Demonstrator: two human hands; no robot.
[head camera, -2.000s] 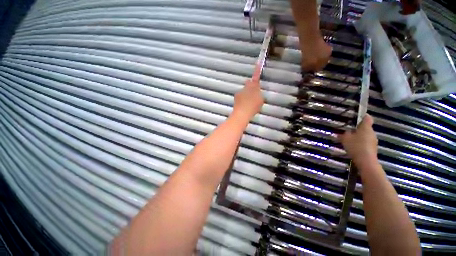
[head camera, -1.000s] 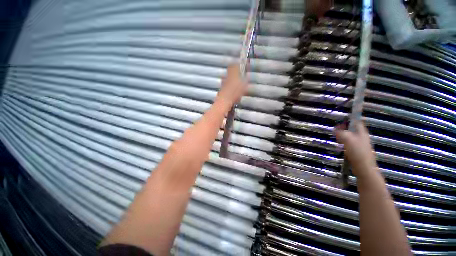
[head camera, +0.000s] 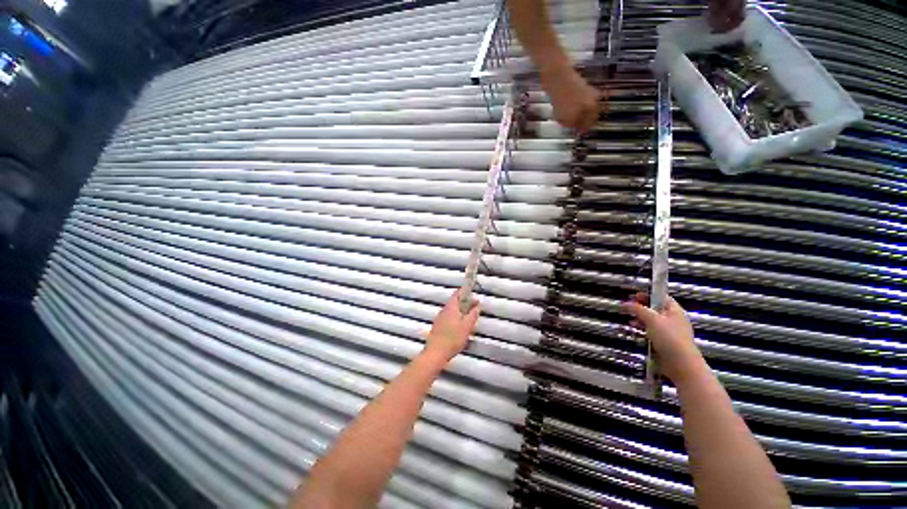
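A rectangular metal frame (head camera: 662, 199) with thin prongs along its left side lies across the tubes, over the edge of the white covering. My left hand (head camera: 454, 325) grips its left bar near the front. My right hand (head camera: 668, 328) grips its right bar near the front. A row of dark clips (head camera: 559, 260) runs along the edge of the white covering (head camera: 298, 229), inside the frame and on in front of it. Whether the frame touches the tubes cannot be told.
Another person's hand (head camera: 577, 100) is at the frame's far end. A second frame (head camera: 487, 45) lies beyond. A white tub (head camera: 741, 149) of metal clips stands on the bare tubes (head camera: 786, 258) at the upper right, with part of another hand (head camera: 726, 14) at its far rim.
The view has shifted, bringing the tub, second frame and other person's hand back into fuller view. Both my hands still hold the frame and sit nearer its front end.
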